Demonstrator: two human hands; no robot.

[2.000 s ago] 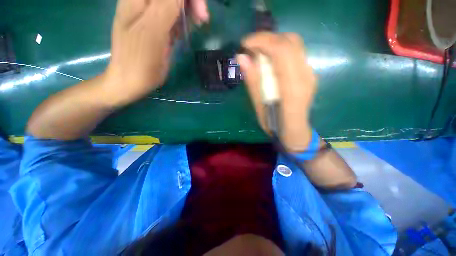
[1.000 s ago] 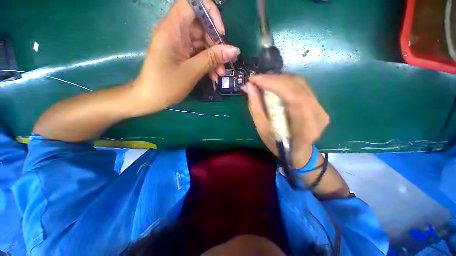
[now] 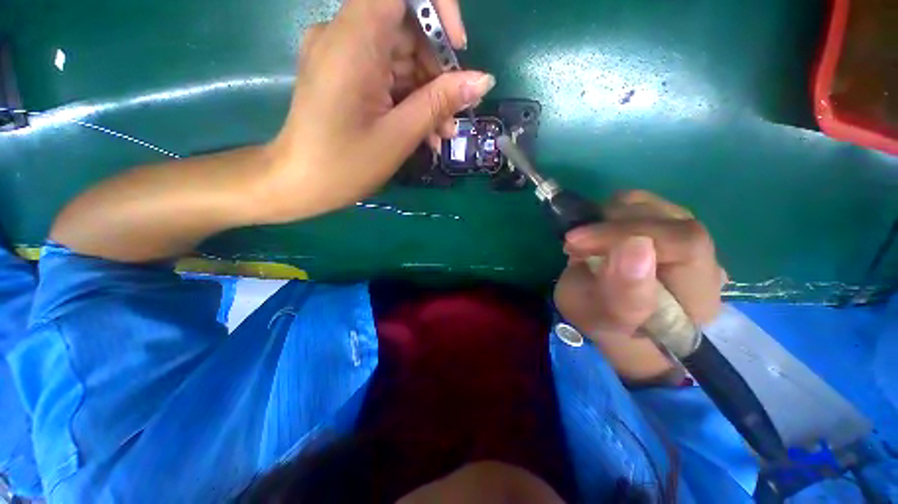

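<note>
A small black electronic module (image 3: 460,150) with white and silver spots sits in a flat black fixture (image 3: 514,177) on the green bench. My left hand (image 3: 369,108) is above the fixture's left part and holds silver tweezers (image 3: 432,35) with a row of holes; their lower end points down at the module's upper edge. My right hand (image 3: 645,281) is right of and nearer than the fixture and holds the soldering iron (image 3: 569,208) by its pale wrapped grip. The iron's metal tip is at the module's right side; whether it touches is unclear.
The green bench (image 3: 689,148) has a red tray (image 3: 837,123) at the upper right, cut off by the frame. Thin solder wire (image 3: 128,138) runs in from the left, with another stretch below the fixture. A dark object (image 3: 12,103) is at the left edge.
My right hand has moved right and towards me, and the iron has swung from pointing away to pointing up-left at the module. My left hand and the tweezers have shifted slightly right.
</note>
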